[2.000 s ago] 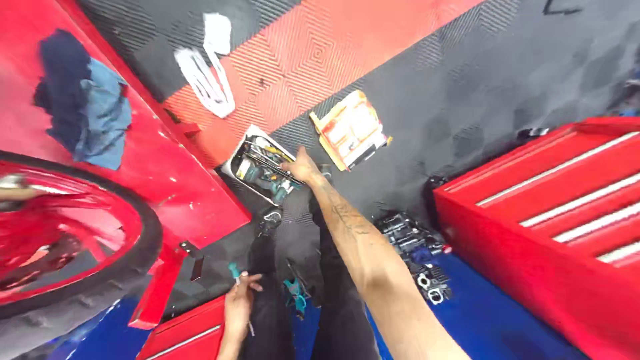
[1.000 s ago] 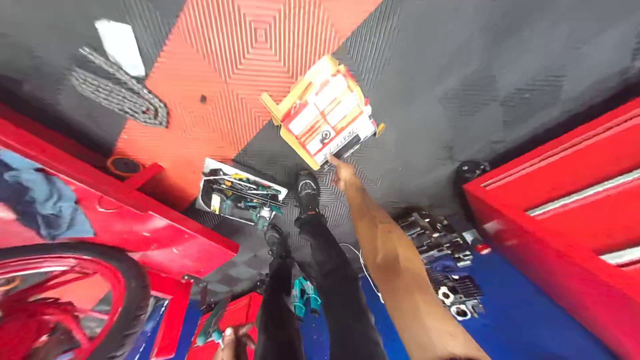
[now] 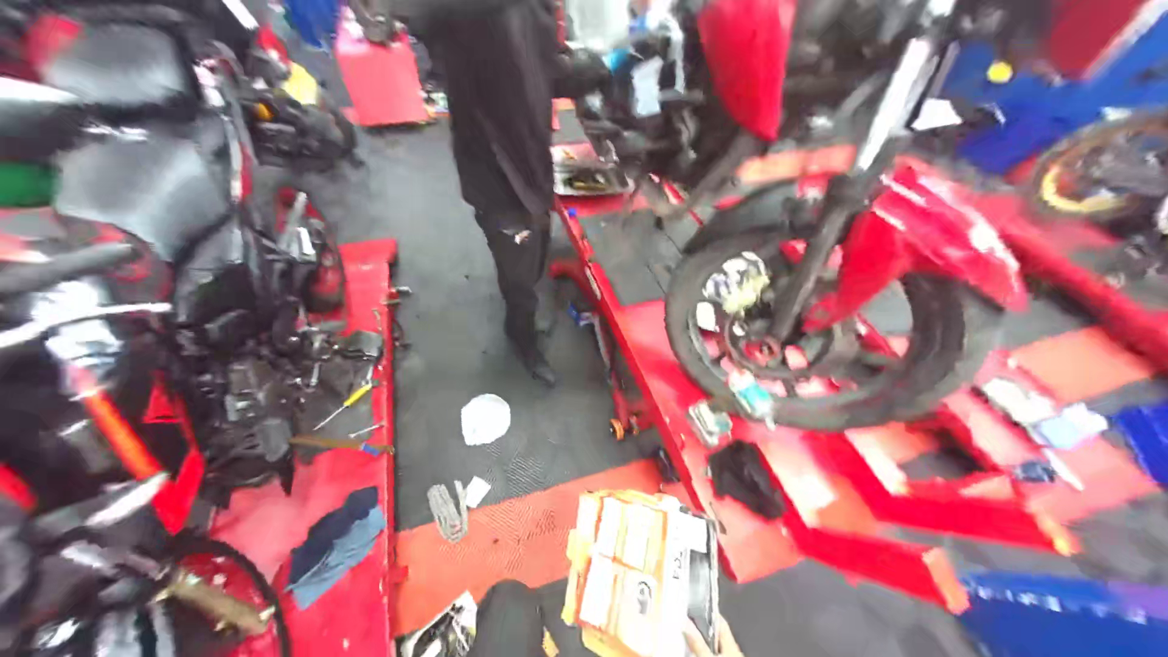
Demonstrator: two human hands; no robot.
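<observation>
My right hand [image 3: 707, 639] shows only its fingers at the bottom edge, gripping the lower right side of an orange-and-white package [image 3: 630, 575]. The package appears raised above the floor, with a dark strip along its right side. My left hand cannot be made out. A tray of tools [image 3: 447, 630] lies on the floor at the bottom, left of my dark-clothed knee [image 3: 507, 620]. Beyond it are a grey chain [image 3: 448, 511], a small white piece [image 3: 476, 492] and a round white item [image 3: 484, 420].
Motorcycles stand on red lifts at both sides; the right one has its front wheel [image 3: 812, 338] near. Blue cloths [image 3: 338, 547] and a yellow-handled screwdriver [image 3: 357, 395] lie on the left lift [image 3: 342, 465]. A person in dark clothes [image 3: 506, 164] stands in the aisle.
The orange-and-white package was on the floor with my right hand at its edge; now it is held up. My left hand has left the view. The view has swung up along the aisle.
</observation>
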